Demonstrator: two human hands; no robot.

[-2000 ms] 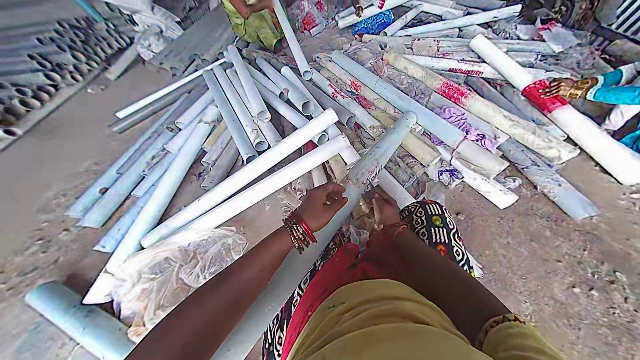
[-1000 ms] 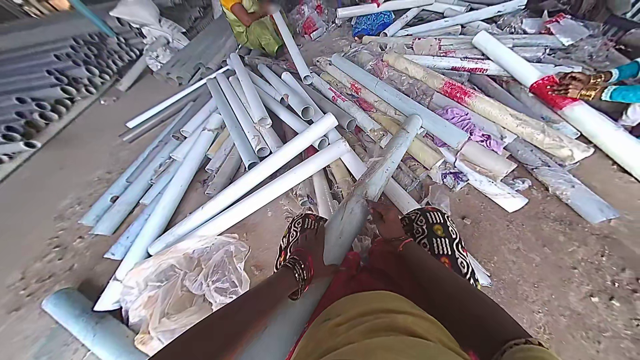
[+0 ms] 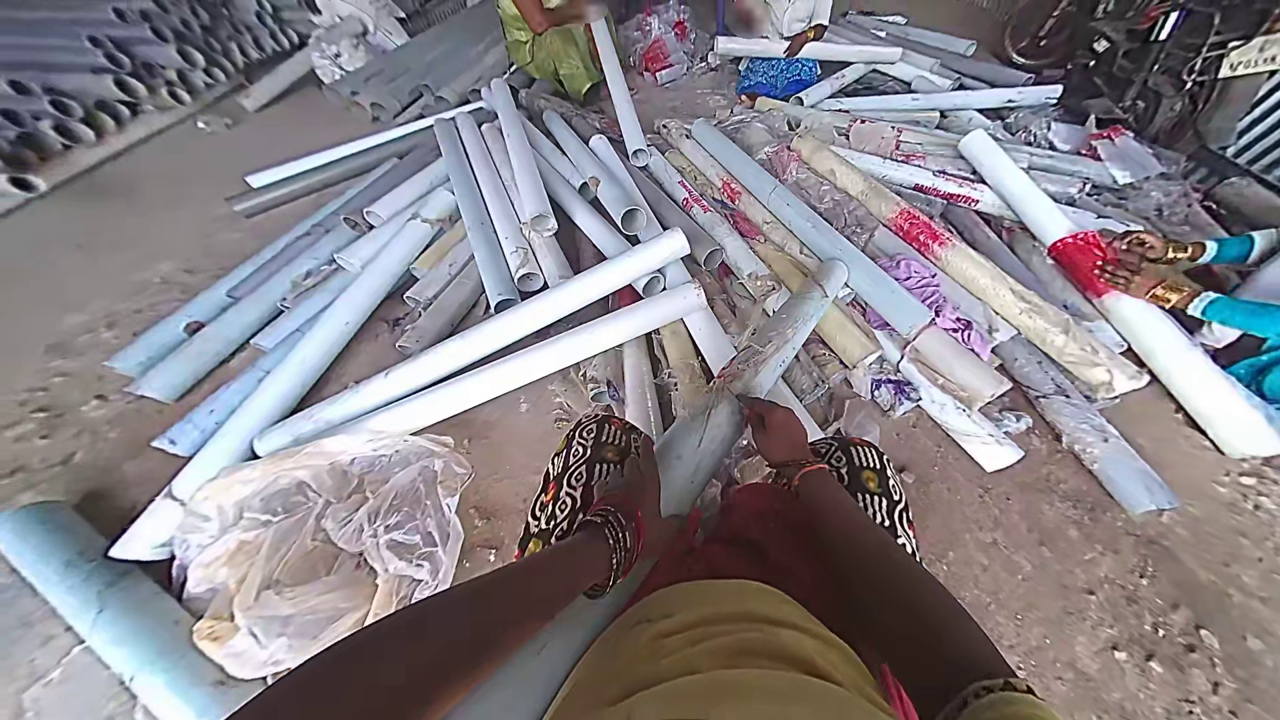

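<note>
A grey plastic pipe [image 3: 700, 455] slants up between my knees, its far end resting over the pile. Torn clear wrapping film [image 3: 752, 365] clings to its upper part. My left hand [image 3: 630, 490] lies against the pipe's left side, near my left knee; its fingers are partly hidden, so its hold is unclear. My right hand [image 3: 778, 432] pinches the edge of the film on the pipe's right side. Two white pipes [image 3: 480, 345] lie just beyond my left hand.
Crumpled plastic film [image 3: 330, 530] and a thick grey pipe [image 3: 110, 610] lie at the left. Many loose pipes [image 3: 820, 230] spread ahead. At the right a co-worker's hands [image 3: 1150, 265] touch a white pipe with red wrapping. Two more people sit at the back. Stacked pipes [image 3: 100, 75] stand far left.
My left hand has moved down along the pipe from its place two seconds ago. My right hand has shifted a little along the pipe's right side.
</note>
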